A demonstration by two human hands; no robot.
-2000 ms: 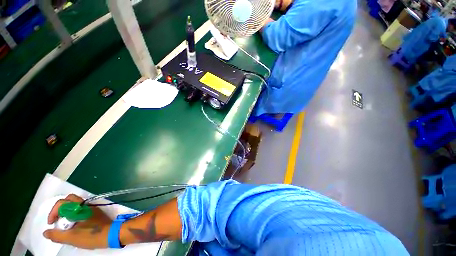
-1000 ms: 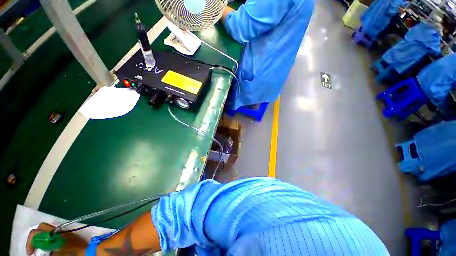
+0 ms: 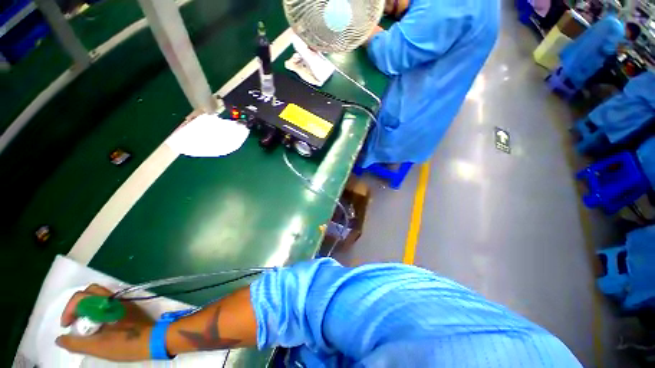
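Observation:
My right hand [image 3: 115,334], with a blue band on its wrist, is at the lower left over a white paper sheet [image 3: 57,277]. It is closed around a dispensing syringe [image 3: 87,328], whose bright green cap [image 3: 100,309] faces up at the camera. The syringe tip is hidden under the cap and hand. A clear hose [image 3: 179,274] and a thin black cord run from the cap to the right, past my forearm. My left hand is not in the picture.
A black controller box [image 3: 287,108] with an upright syringe [image 3: 266,68] stands on the green bench, beside a flat white piece [image 3: 210,136] and metal post. A white fan [image 3: 337,18] stands behind. Small components [image 3: 119,156] lie on the belt. A person in blue sits beyond.
The whole view swung one way and then back. My right hand keeps the syringe over the paper throughout. The components on the belt have shifted toward the lower left relative to the bench rail.

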